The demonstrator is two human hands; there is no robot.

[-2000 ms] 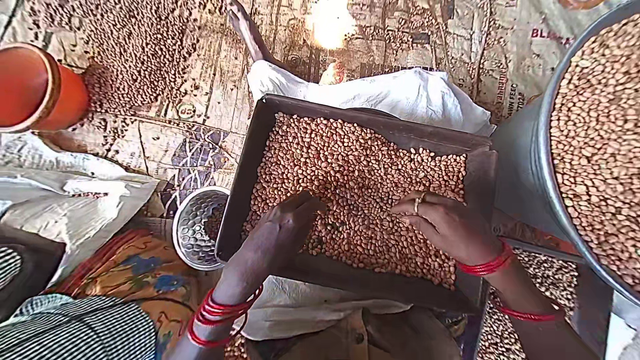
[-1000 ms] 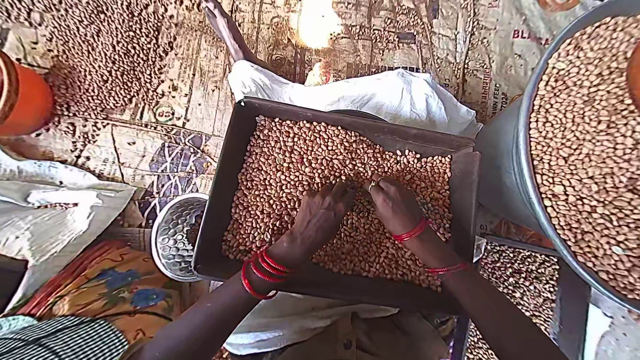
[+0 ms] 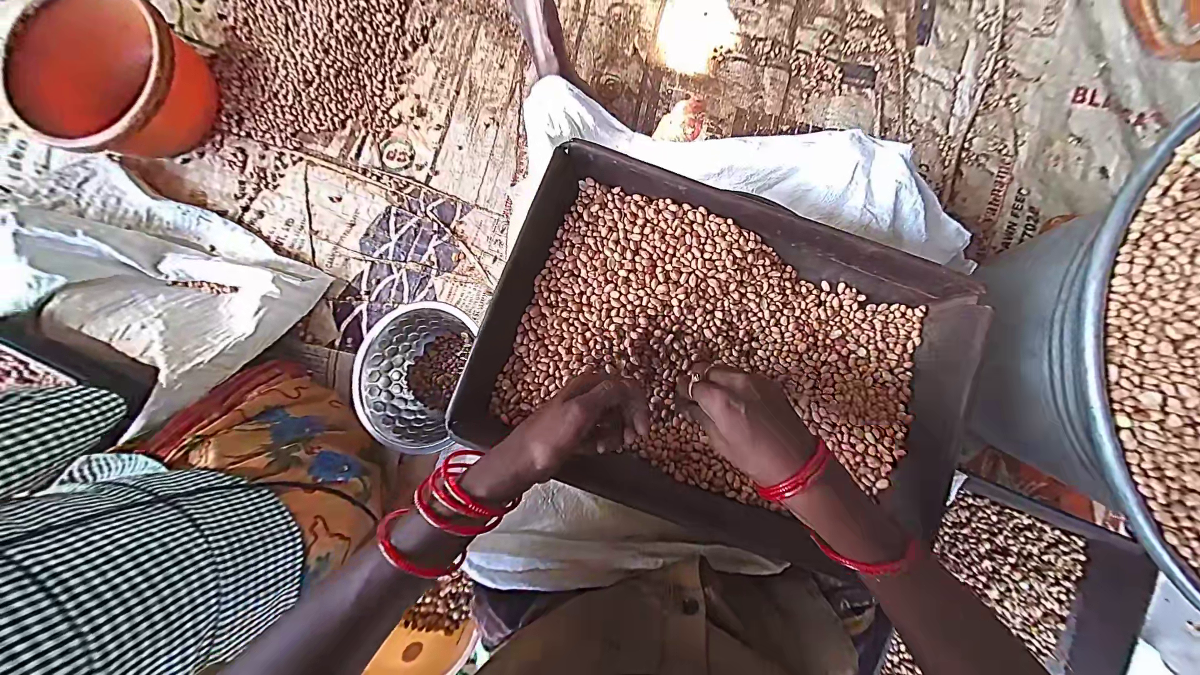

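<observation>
A dark rectangular tray [image 3: 947, 394] holds a layer of pinkish-brown nuts or beans [image 3: 675, 253], with darker ones between my hands. My left hand [image 3: 595, 412], fingers curled, is over the tray's lower left part, touching or just above the nuts; whether anything is between the fingers is hidden. My right hand [image 3: 736, 408], with a ring on one finger, is bent down among the nuts beside it, its fingertips partly hidden. Red bangles circle both wrists. Left of the tray is a small dimpled bowl [image 3: 389, 375] with dark bits in it.
At right stands a large metal pot [image 3: 1041, 319] full of nuts, above another dark tray [image 3: 1111, 581] of nuts. An orange bucket [image 3: 183, 98] lies at upper left near scattered nuts [image 3: 309, 66]. White sacks [image 3: 187, 328] and a person in checked cloth [image 3: 159, 562] are at left.
My hands, close together on the nuts a second ago, are now somewhat apart and nearer the tray's lower edge. Darker nuts show between them. The view has shifted.
</observation>
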